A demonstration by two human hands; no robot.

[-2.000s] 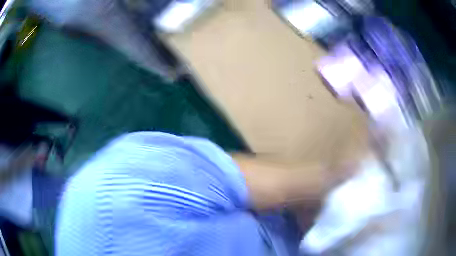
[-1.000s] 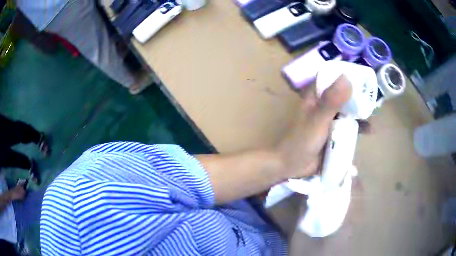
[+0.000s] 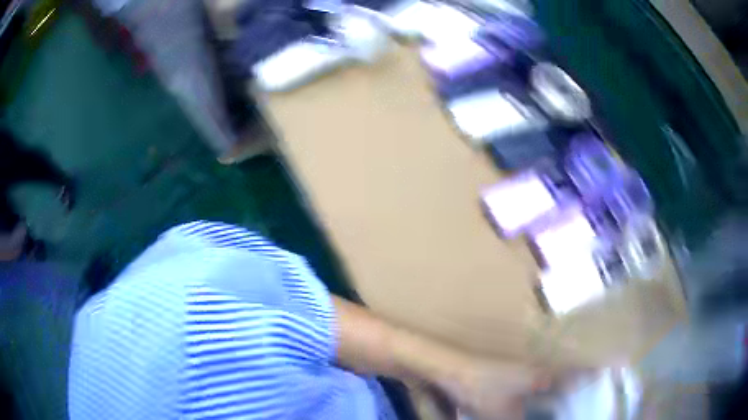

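My left hand [image 3: 492, 392] is at the bottom edge, badly blurred, with its forearm coming from a blue striped sleeve. A white object [image 3: 599, 398] lies just right of it, cut off by the edge; I cannot tell whether it is a fan or a cloth, or whether my hand touches it. My right hand is not in view. Along the board's right side lie handheld fans: a purple one [image 3: 521, 203], another pale-handled one [image 3: 572, 283] nearer me, and a white one [image 3: 490, 115] farther up, their round heads towards the outer edge.
The brown board [image 3: 385, 189] runs from top to bottom right. A white fan [image 3: 299, 64] and dark ones lie at its far left end. A person in grey trousers [image 3: 184, 70] stands at the upper left on the green floor [image 3: 107, 131]. Dark shapes show at far left.
The view has shifted and blurred, so the fan row sits lower. My left hand, which held a white fan with white cloth around it, now shows lower, at the bottom edge.
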